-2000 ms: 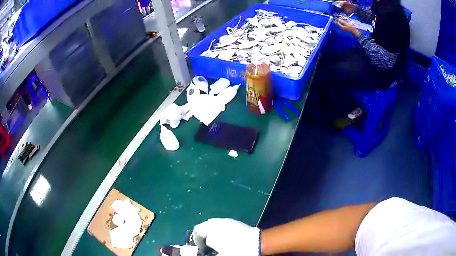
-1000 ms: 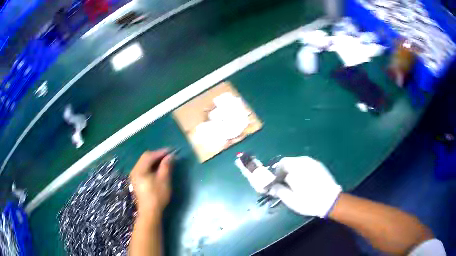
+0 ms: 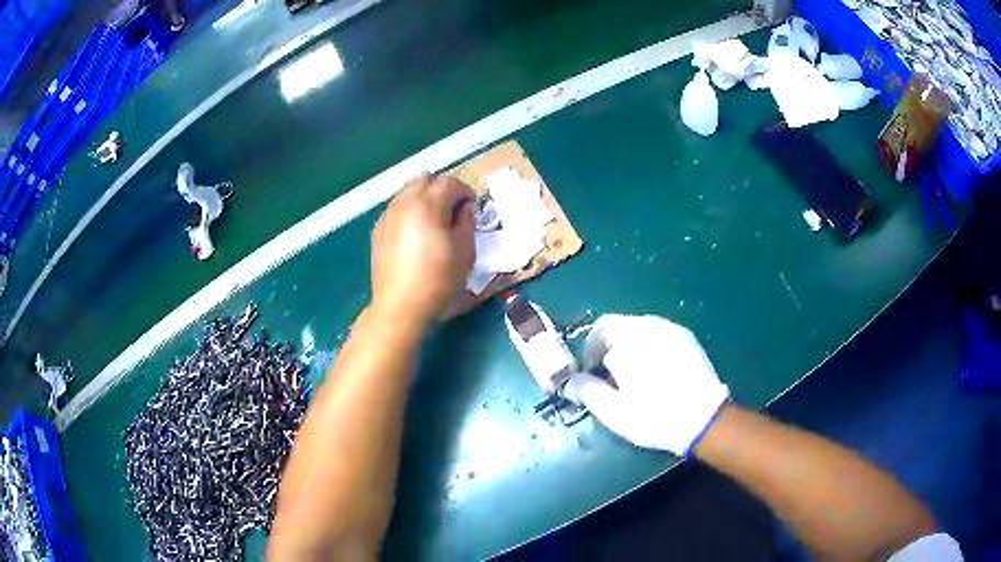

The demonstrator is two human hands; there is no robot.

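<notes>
My right hand, in a white knit glove with a blue cuff edge, holds a white unit with a red tip and dark inset above the bench. Thin wire ends or metal parts stick out beside it. My bare left hand is over the left part of the cardboard square, fingertips at the white grease. A small dark piece seems to show at the fingertips; its shape is mostly hidden. A large loose pile of small metal pins lies at the left.
The conveyor beyond the pale rail carries spaced white units. A dark phone, white crumpled gloves or wipes, an amber bottle and a blue crate of parts are at upper right. Another blue crate is at lower left.
The view has swung left from the bench's right side. My left hand has moved from beside the pin pile up and right onto the cardboard. My right hand still holds the unit.
</notes>
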